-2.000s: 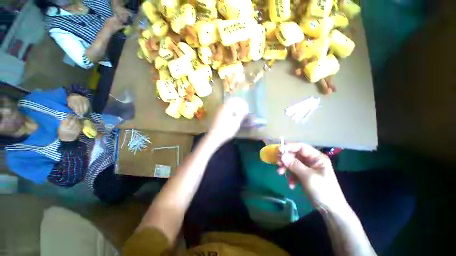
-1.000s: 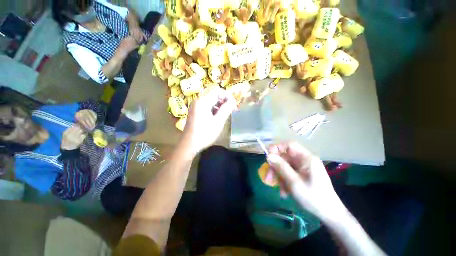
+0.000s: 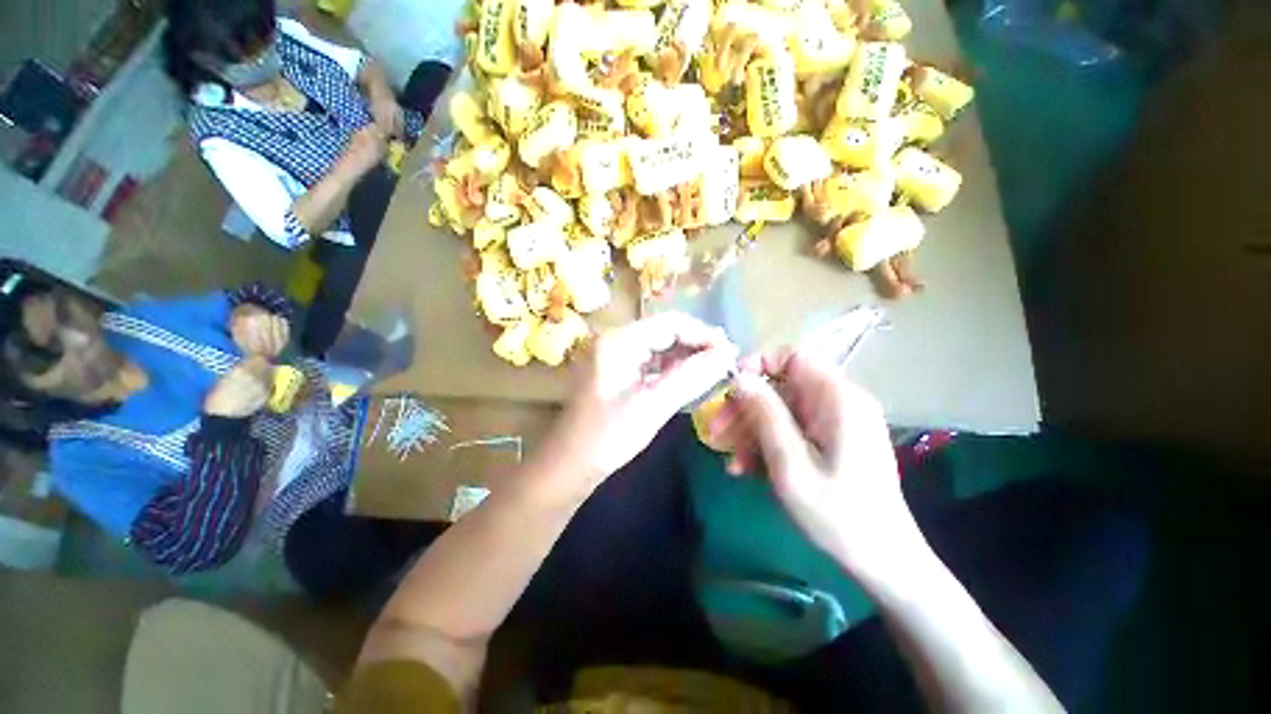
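Note:
A yellow plush keychain toy point(image 3: 710, 420) hangs just below the fingers, mostly hidden behind my right hand. My right hand point(image 3: 815, 439) is closed on it at its top, thumb against forefinger. My left hand point(image 3: 652, 380) reaches in from the left, its fingertips meeting those of my right hand above the toy. A twist tie or bag film between the fingertips is too small to make out. The stack of clear bags point(image 3: 722, 304) lies behind my hands, partly covered by them.
A pile of yellow toys point(image 3: 669, 154) covers the far side of the table point(image 3: 962, 335). White twist ties point(image 3: 850, 335) lie behind my right hand. At the left, a shallow cardboard tray point(image 3: 418, 488) holds ties. Two people in checked aprons sit at the left.
My left hand has moved right and down from beside the pile to meet my right hand. The toy has come up closer beneath the fingers. The view has shifted slightly.

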